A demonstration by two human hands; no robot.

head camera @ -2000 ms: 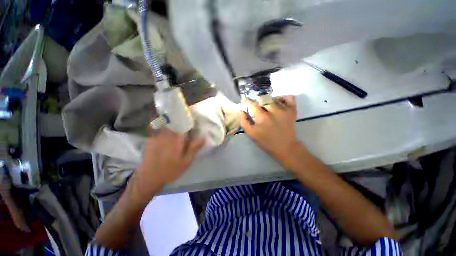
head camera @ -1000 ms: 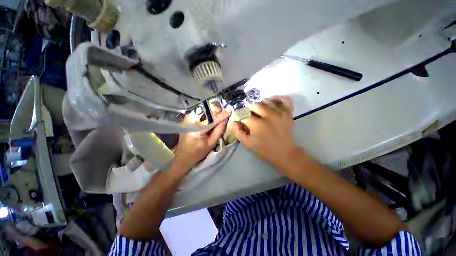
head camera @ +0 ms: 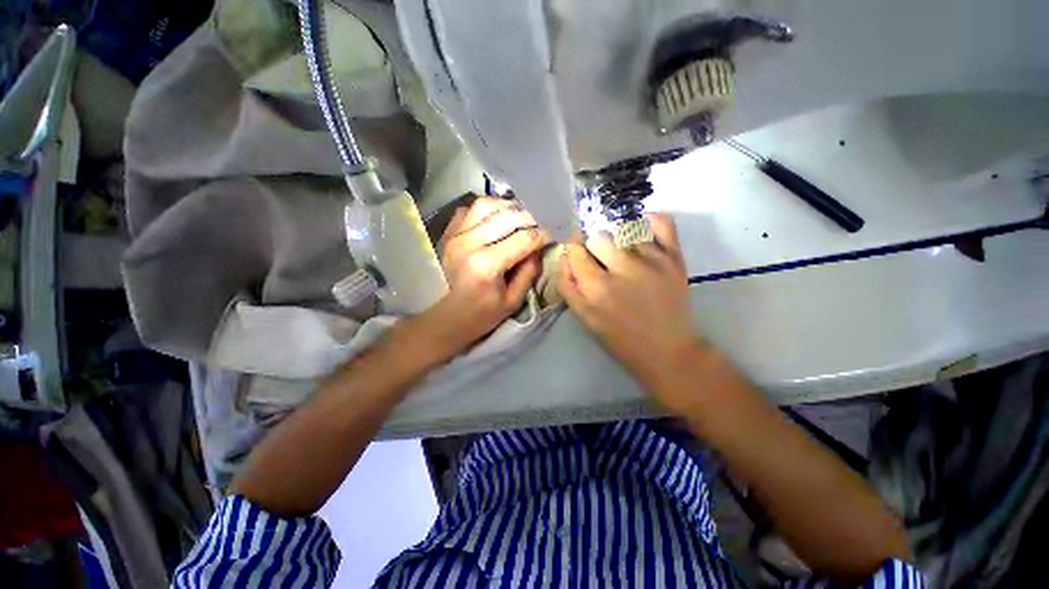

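Observation:
A large grey-taupe garment body [head camera: 230,219] lies heaped left of the needle, and its paler edge runs under my left forearm to the needle area. My left hand [head camera: 492,259] is on the cloth just left of the machine head [head camera: 506,104], fingers bent and pressing or holding it. My right hand [head camera: 621,282] holds a small bunched part of the cloth with thumb and fingers, close beside the presser foot area. The machine head hides the needle and part of the fingertips.
A gooseneck lamp [head camera: 397,253] with a white head stands left of my left hand. A black-handled screwdriver or awl [head camera: 811,196] lies on the bed at the right. The ribbed tension dial [head camera: 696,94] is above my right hand. The white table edge [head camera: 529,405] runs before my striped shirt.
Compared with two seconds ago, my left hand has moved from beside the lamp head up to the needle area. My right hand stays by the foot. The camera view has shifted between frames.

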